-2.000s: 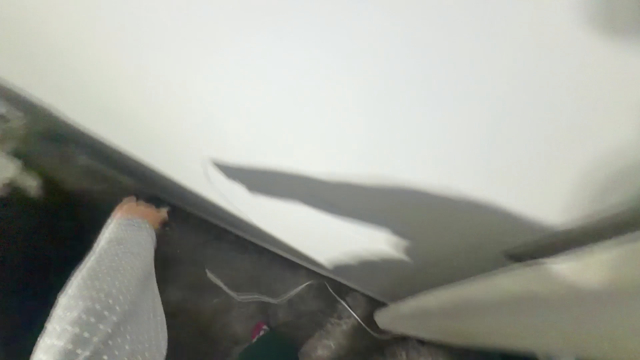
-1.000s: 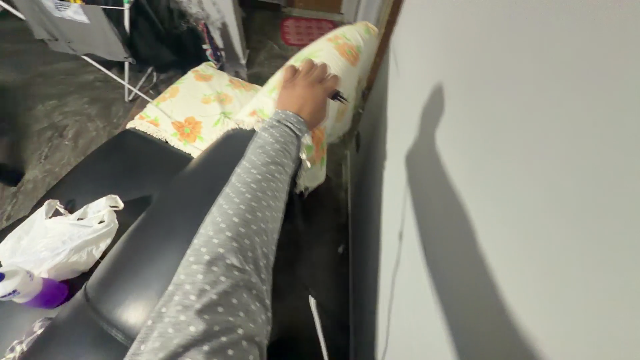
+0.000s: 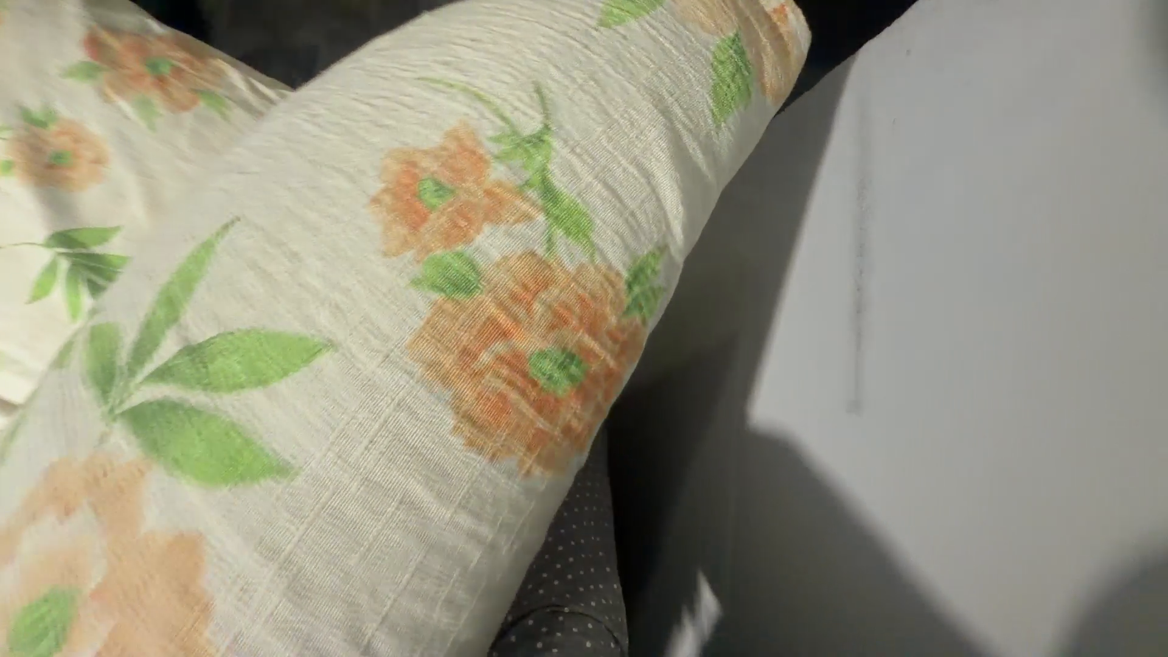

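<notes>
A cream fabric with orange flowers and green leaves (image 3: 365, 365) fills the left and middle of the head view, close to the camera, draped over a rounded, padded shape. From under its lower right edge comes a grey sleeve with white dots (image 3: 584, 566). Neither my left hand nor my right hand shows; whatever they touch or hold is hidden or out of frame. More of the same floral fabric (image 3: 164, 119) lies behind at the upper left.
A pale wall (image 3: 985, 274) stands on the right, with a dark vertical mark and shadows on it. A dark gap runs between fabric and wall. A small white blurred thing (image 3: 698, 616) is low in that gap.
The floral fabric, farther off a second ago with a hand on it, now fills much of the view and covers part of the dotted sleeve. The hand has gone out of sight.
</notes>
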